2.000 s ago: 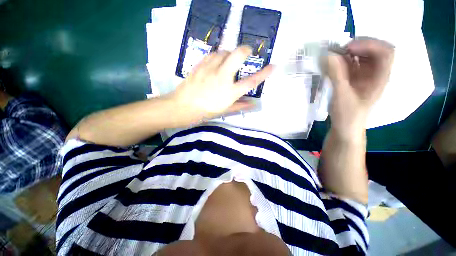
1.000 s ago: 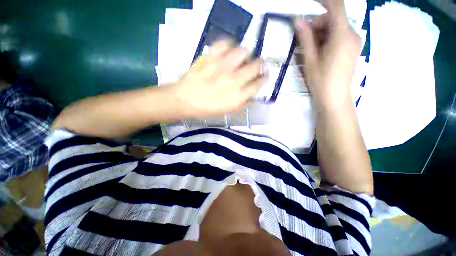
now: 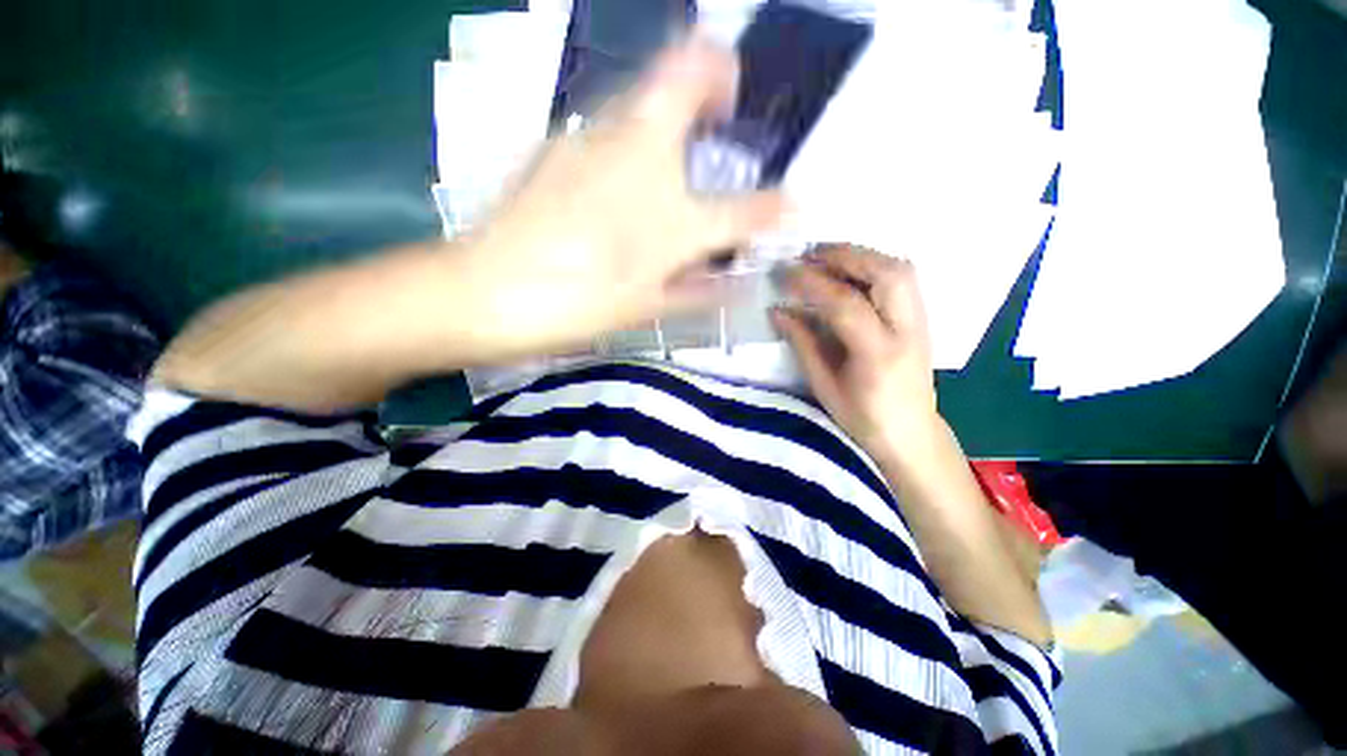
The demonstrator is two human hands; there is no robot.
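Note:
A black phone body (image 3: pixel 798 74), blurred and slanted, is between the thumb and fingers of my left hand (image 3: pixel 591 222). Its far part looks dark and its near end shows a pale patch. A second black phone body (image 3: pixel 624 45) lies to the left, partly hidden by my left hand. My right hand (image 3: pixel 864 318) is low at the near edge of the work, with bent fingers at the clear-grey compartment sheet (image 3: pixel 694 334). Blur and glare hide whether it holds anything.
Overexposed white sheets (image 3: pixel 946 163) lie under the work on the dark-green tabletop (image 3: pixel 296 177). A separate white stack (image 3: pixel 1167 192) lies at right. A person in a plaid sleeve (image 3: pixel 74 399) is at left. Part of another person's arm (image 3: pixel 1319 421) shows at right. A red item (image 3: pixel 1016 499) is below the table edge.
My right hand has moved from the phone's far end down to the near edge. The right phone body has shifted up and tilted more; its upper part, white a second ago, now looks dark.

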